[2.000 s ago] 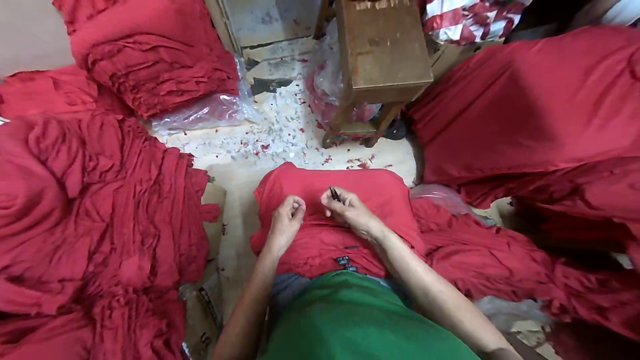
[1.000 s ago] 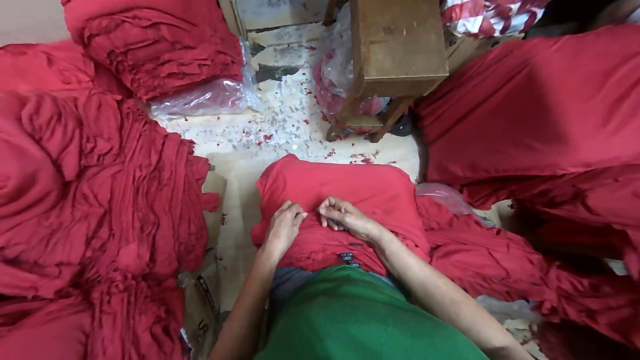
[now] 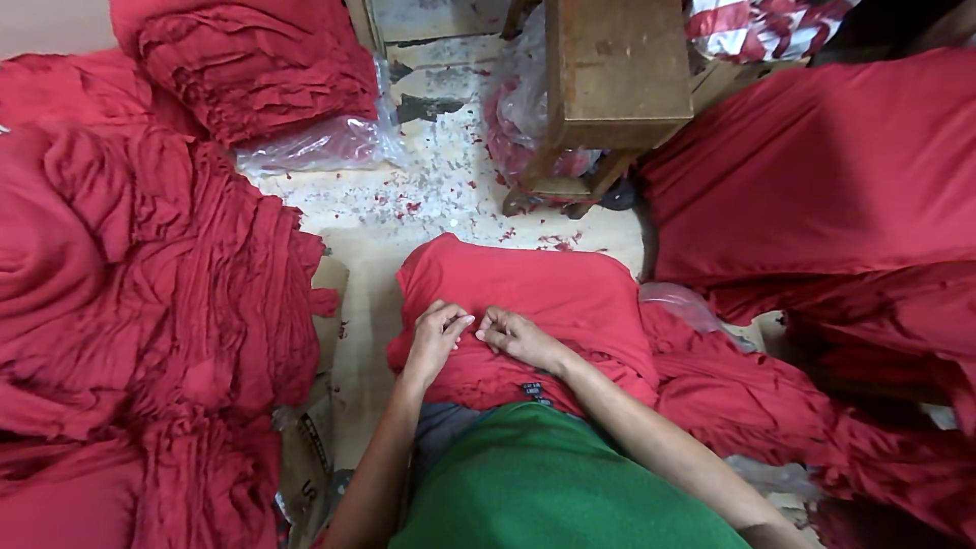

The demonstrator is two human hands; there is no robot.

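Observation:
Red knit fabric (image 3: 534, 282) lies folded across my lap, with small black labels (image 3: 536, 393) near its edge by my green shirt. Over the fabric, my left hand (image 3: 438, 339) has its thumb and fingertips pinched close together. Just to the right, my right hand (image 3: 518, 339) is curled with thumb and forefinger nearly meeting. A narrow gap separates the two sets of fingertips. Whether either hand pinches a thread or a bit of cloth is too small to tell.
Heaps of red cloth (image 3: 175, 290) rise at the left, and more red fabric (image 3: 801, 175) drapes at the right. A wooden stool (image 3: 625, 69) stands ahead. Clear plastic (image 3: 328, 145) lies under a stack; red scraps litter the floor. An open carton (image 3: 305, 457) sits low left.
A small dark tool showed in my right hand two seconds ago; it is not visible now. The fingers of both hands have shifted slightly over the red fabric.

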